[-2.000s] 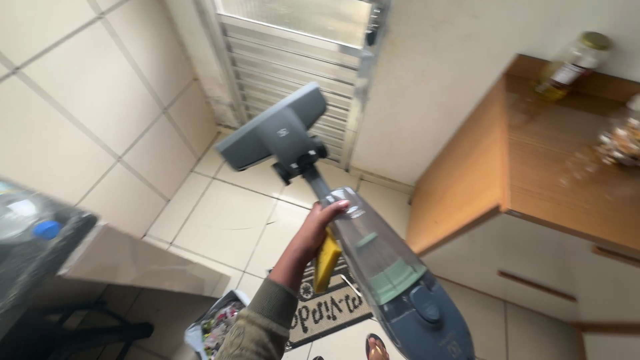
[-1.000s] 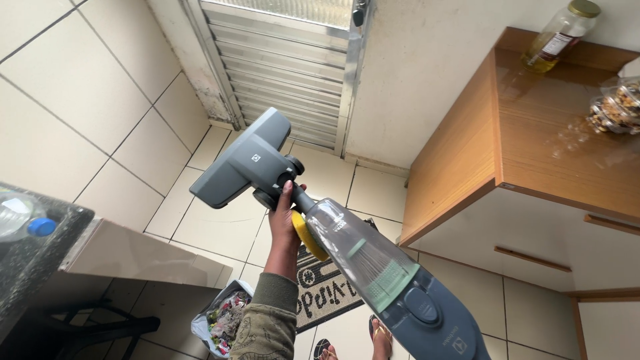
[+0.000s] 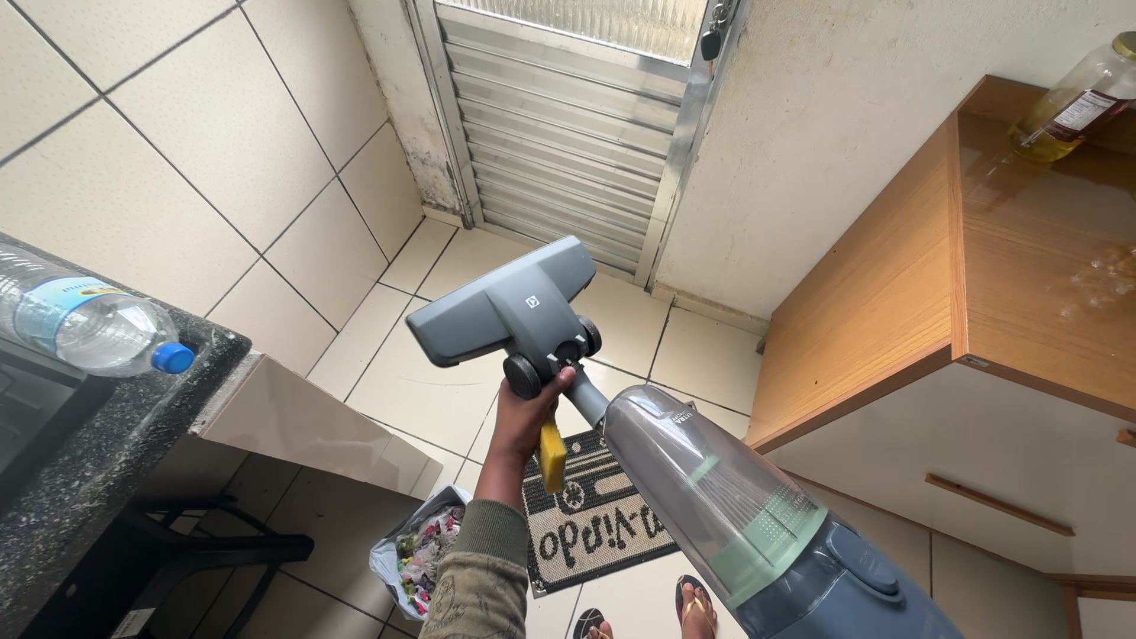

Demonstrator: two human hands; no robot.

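Observation:
My left hand (image 3: 528,417) is closed around the neck of a stick vacuum cleaner's grey floor head (image 3: 515,306), just behind its black wheels. A yellow sponge (image 3: 551,457) sticks out beneath the same hand, against the palm side. The vacuum cleaner's clear dust container (image 3: 710,488), with a pale green filter part inside, and its blue body (image 3: 852,586) run down to the lower right. The floor head is raised and tilted, its top side towards me. My right hand is out of view, and so is the vacuum's handle end.
A louvred metal door (image 3: 568,133) stands ahead. At right is a wooden cabinet (image 3: 870,284) with a glass jar (image 3: 1069,106). At left, a plastic bottle (image 3: 98,324) lies on a dark stone counter (image 3: 177,417). Below are a lined waste bin (image 3: 386,550), a black stool (image 3: 222,541) and a doormat (image 3: 603,568).
Between the earliest frame and the middle one, my left hand and the floor head shifted to the left. The left hand keeps its hold on the neck. The view has moved slightly.

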